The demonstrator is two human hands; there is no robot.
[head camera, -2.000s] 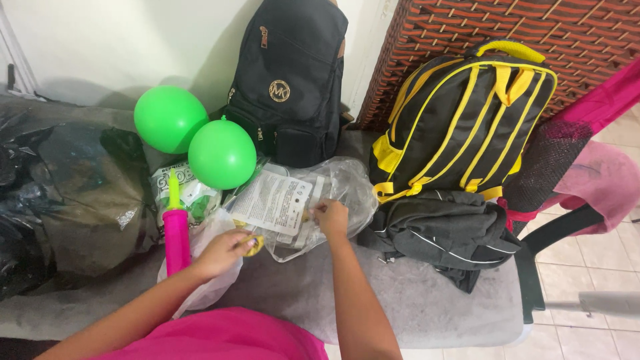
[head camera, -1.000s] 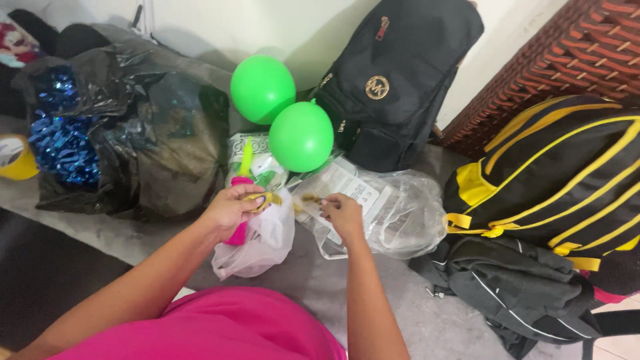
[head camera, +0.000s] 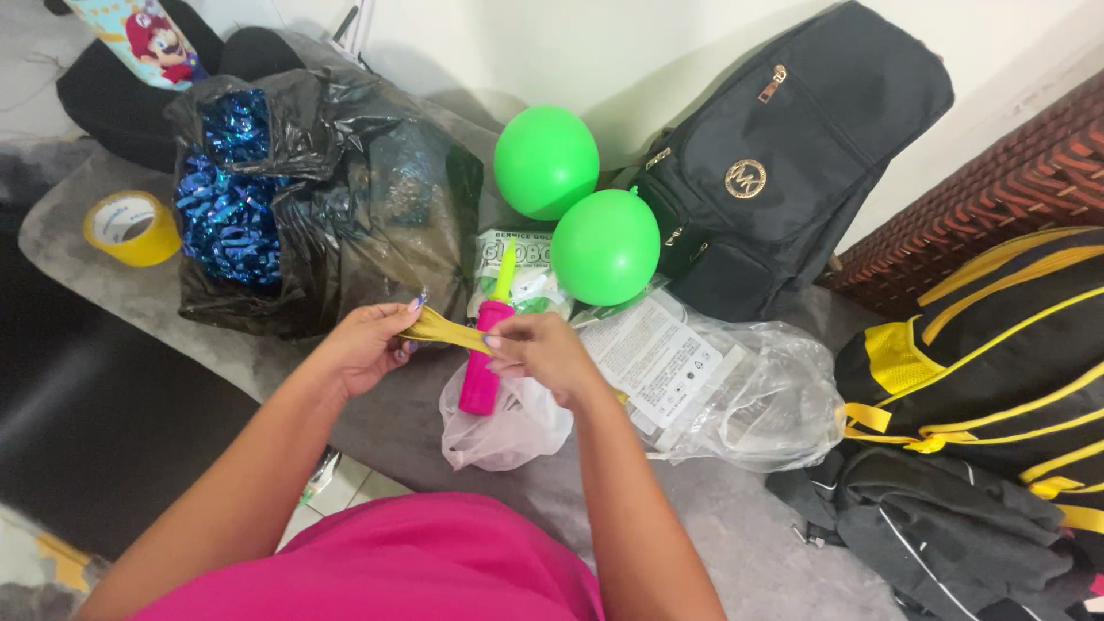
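Note:
My left hand (head camera: 373,343) pinches one end of a gold uninflated balloon (head camera: 447,329), and my right hand (head camera: 542,352) pinches the other end, so it is drawn out between them. Just below and behind lies a pink balloon hand pump (head camera: 479,379) with a lime nozzle, resting on a thin white plastic bag (head camera: 517,431). Two inflated green balloons (head camera: 547,162) sit beyond my hands, touching or nearly so. Under the pump's nozzle is a printed balloon packet (head camera: 535,285). Right of my right hand lies a clear plastic bag (head camera: 768,405) with a printed label.
At left on the grey upholstered seat (head camera: 379,431) are a black plastic bag (head camera: 345,259) with blue metallic tinsel (head camera: 228,216) and a roll of yellow tape (head camera: 134,228). A black backpack (head camera: 802,129) leans on the wall. A black and yellow backpack (head camera: 1026,379) is at right.
My hands have come together, from apart over the bags to both gripping the gold balloon, which is now stretched. The view has swung to the left.

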